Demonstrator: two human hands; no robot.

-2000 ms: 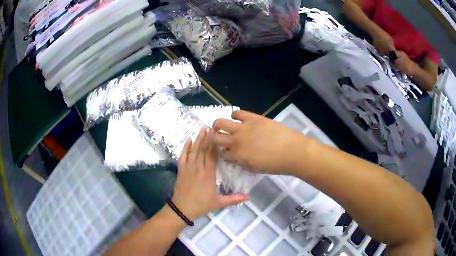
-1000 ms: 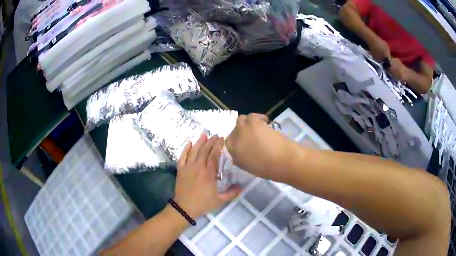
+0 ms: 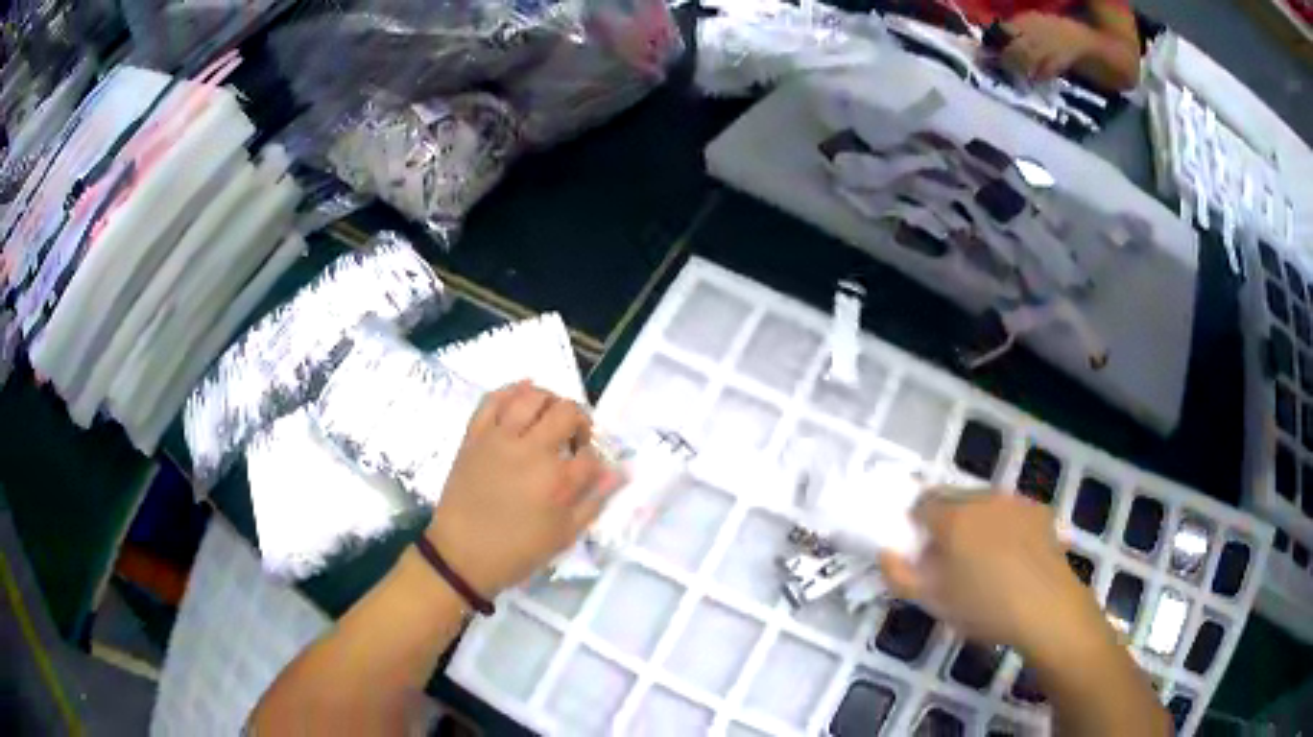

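Observation:
My left hand [image 3: 521,482], with a dark bracelet at the wrist, is curled around a blurred clear bag with whitish strips [image 3: 648,482] over the tray's left part. My right hand [image 3: 994,562] is over the middle of the white grid tray [image 3: 677,572], its fingertips on a blurred bunch of white straps [image 3: 864,504]. A small strap pile with metallic ends [image 3: 814,569] lies just below that bunch. One strap [image 3: 845,334] lies across the tray's far edge. Dark watch bodies [image 3: 1090,511] fill pockets on the right; left pockets are empty.
Silvery strap bundles [image 3: 324,338] lie left of the tray, with stacked foam sheets [image 3: 159,267] beyond. Bags of small parts [image 3: 432,151] are at the back. Strapped watches [image 3: 994,195] lie on a foam block [image 3: 1145,346]. Another person's hand [image 3: 1047,46] is at the top right.
The view has shifted. My right hand has moved away from my left, rightward across the tray, with white straps at its fingers. My left hand has curled closed. A strap now lies at the tray's far edge.

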